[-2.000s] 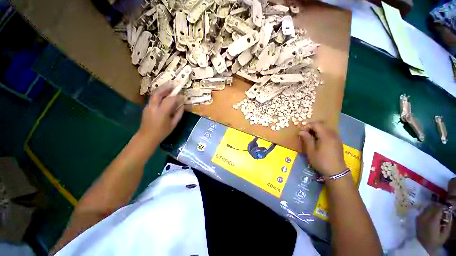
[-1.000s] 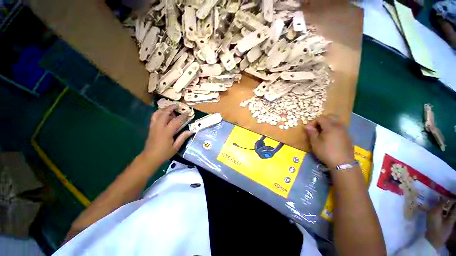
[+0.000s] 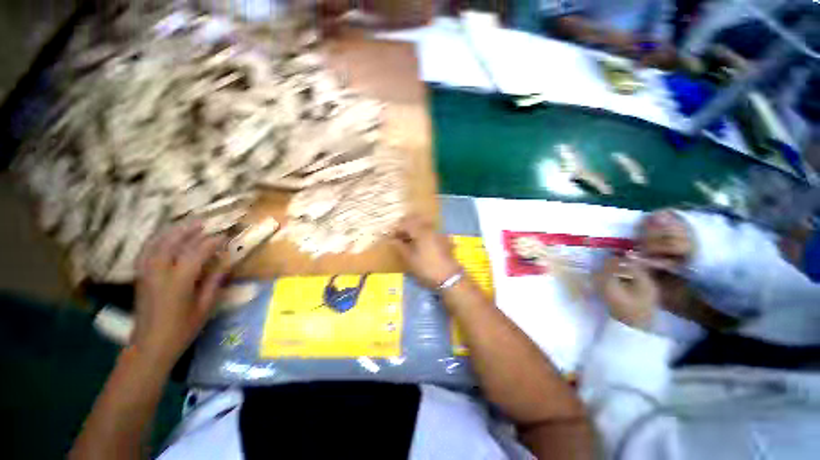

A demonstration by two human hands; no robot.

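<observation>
The view is blurred. My left hand (image 3: 180, 283) is at the near edge of the heap of beige housings (image 3: 171, 135), with one beige housing (image 3: 254, 241) between thumb and fingers. Another pale piece (image 3: 236, 296) lies by the thumb on the grey and yellow headset carton (image 3: 333, 316). My right hand (image 3: 424, 253) is at the near right edge of the pile of small beige discs (image 3: 340, 220), fingertips together. Whether they hold a disc is too blurred to tell.
Brown cardboard (image 3: 382, 67) lies under the heap. A pale piece (image 3: 112, 325) is left of my left hand. At right, a neighbour's hands (image 3: 643, 269) are over a white sheet (image 3: 530, 305) with a red panel. Beige pieces (image 3: 584, 171) lie on the green surface.
The view has swung right, bringing more of the neighbour and far side into sight. My left hand now has a housing angled towards the discs. My right hand remains by the disc pile.
</observation>
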